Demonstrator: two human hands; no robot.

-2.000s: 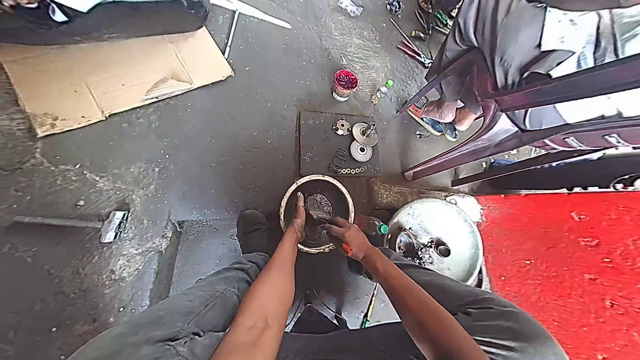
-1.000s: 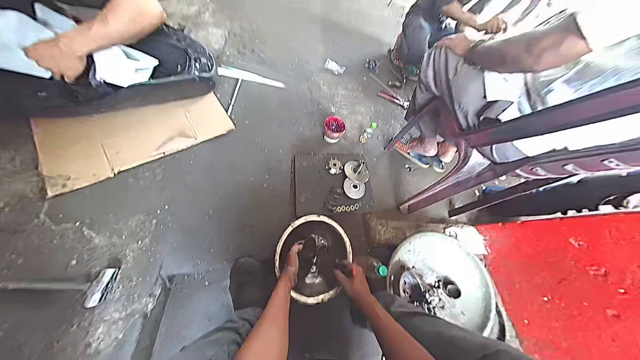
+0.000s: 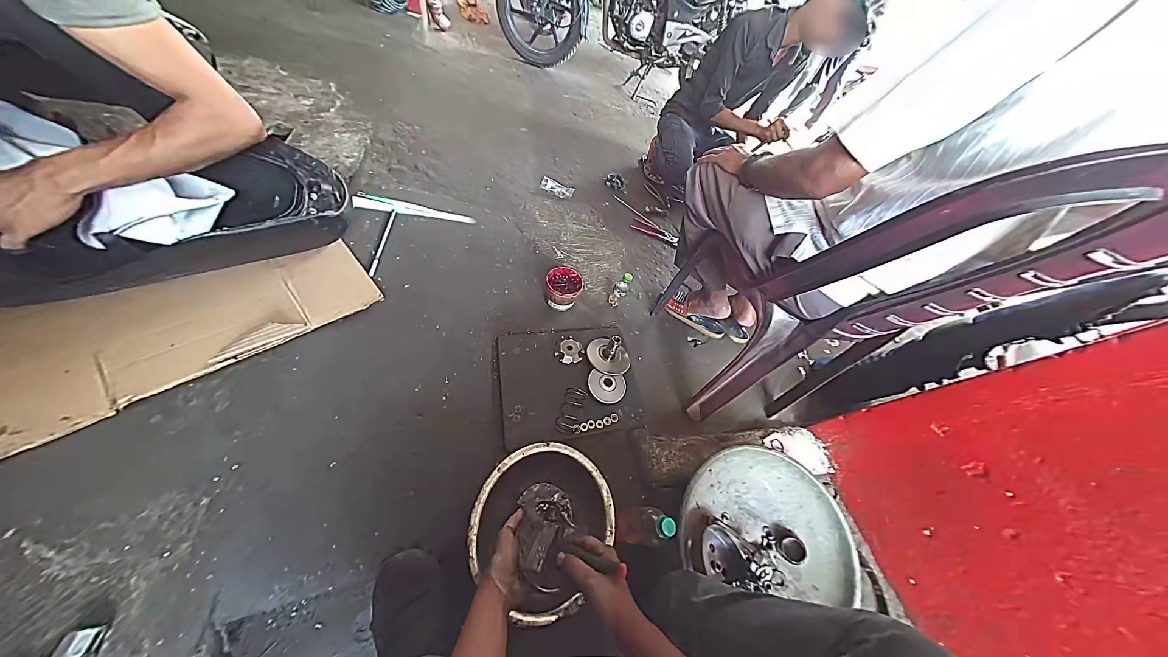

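Over a round tub with a pale rim, my left hand grips a dark, greasy metal part from its left side. My right hand is closed on a dark-handled tool, possibly a brush, whose tip meets the part; its type is unclear. Beyond the tub lies a dark board bearing two metal discs, one of them flat and round, a small notched plate, coil springs and a row of small rings.
Right of the tub are a green-capped bottle and a metal basin with parts. A red cup stands beyond the board. A purple plastic chair holds a seated person; another crouches behind. Cardboard lies left, beside a person's arm.
The dark part now shows raised between my hands, where a second ago they were apart inside the tub. The view has tilted up, showing a motorcycle and more of the people.
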